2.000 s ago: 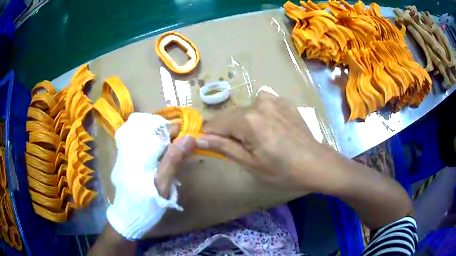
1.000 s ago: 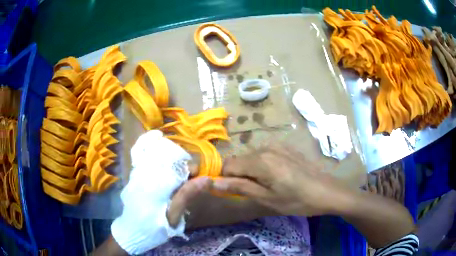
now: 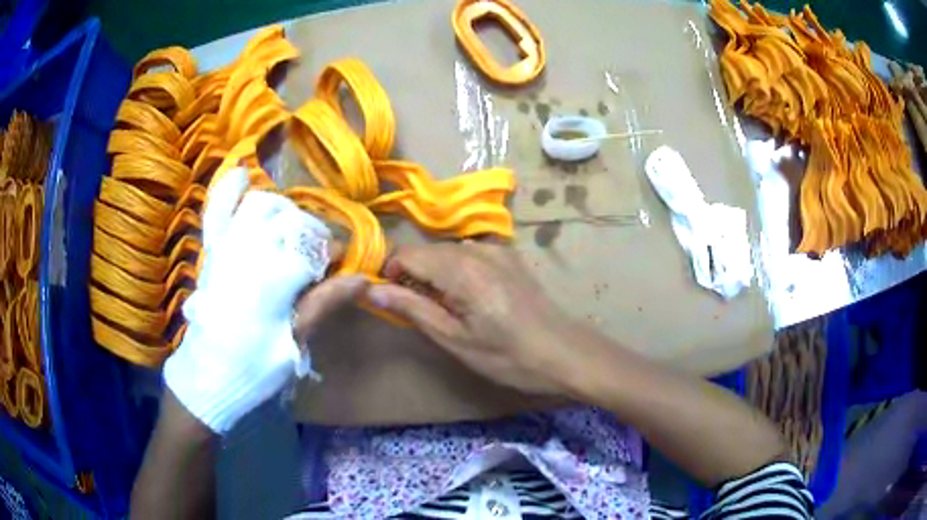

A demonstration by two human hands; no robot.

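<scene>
My left hand (image 3: 259,289), in a white glove with bare fingertips, holds an orange strip (image 3: 366,244) bent into a curve. My right hand (image 3: 473,310), bare, grips the same strip from the other side, with thumbs close together. The far part of the strip is hidden by my fingers. More orange strips (image 3: 447,201) lie just beyond my hands, beside an upright orange loop (image 3: 341,132). A white glue cup (image 3: 571,138) with a thin pale stick (image 3: 632,134) across its rim stands beyond my right hand.
An orange ring (image 3: 500,43) lies at the far edge of the cardboard (image 3: 630,305). A crumpled white cloth (image 3: 701,223) lies right of the cup. Nested orange pieces (image 3: 142,239) line the left, beside a blue crate (image 3: 71,274). Orange strips (image 3: 844,142) are heaped at right.
The camera view has shifted, so the table things appear farther right and higher. Both hands have stayed on the bent strip; the loose strips and cloth show more fully than two seconds ago.
</scene>
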